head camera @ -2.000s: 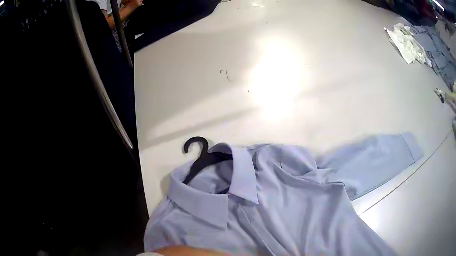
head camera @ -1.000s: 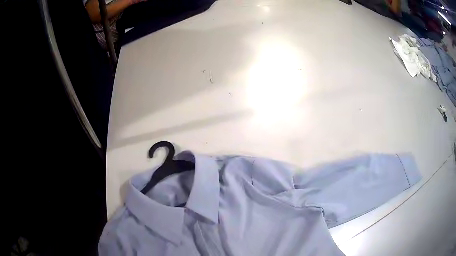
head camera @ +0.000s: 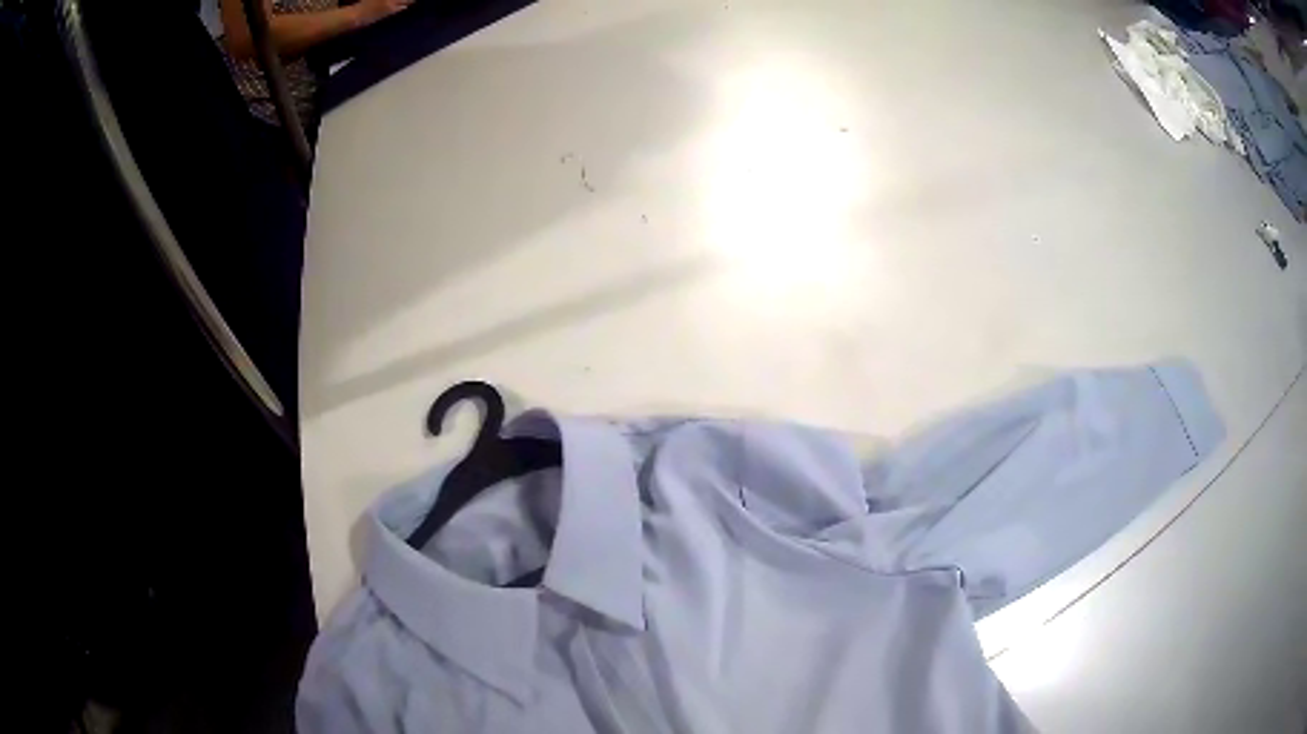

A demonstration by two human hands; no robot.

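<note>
A light blue-grey dress shirt [head camera: 803, 617] lies on the white table [head camera: 602, 316], its lower part cut off by the bottom edge of the picture. A black clothes hanger [head camera: 495, 462] sits inside the collar [head camera: 602, 531], and its hook shows above it, pointing left. One sleeve [head camera: 1046, 473] stretches out to the right, its cuff end near the table seam. Neither my left hand nor my right hand is in the picture.
A curved metal rack upright [head camera: 158, 244] stands left of the table beside dark garments. At the upper left, another person's arm [head camera: 308, 26] rests by a dark garment [head camera: 416, 46]. Crumpled white and blue garments [head camera: 1261, 122] lie at the far right.
The forearm seen at the bottom edge two seconds ago is gone. The shirt and hanger now show farther left in the picture as the view has shifted. The sleeve shows more folds.
</note>
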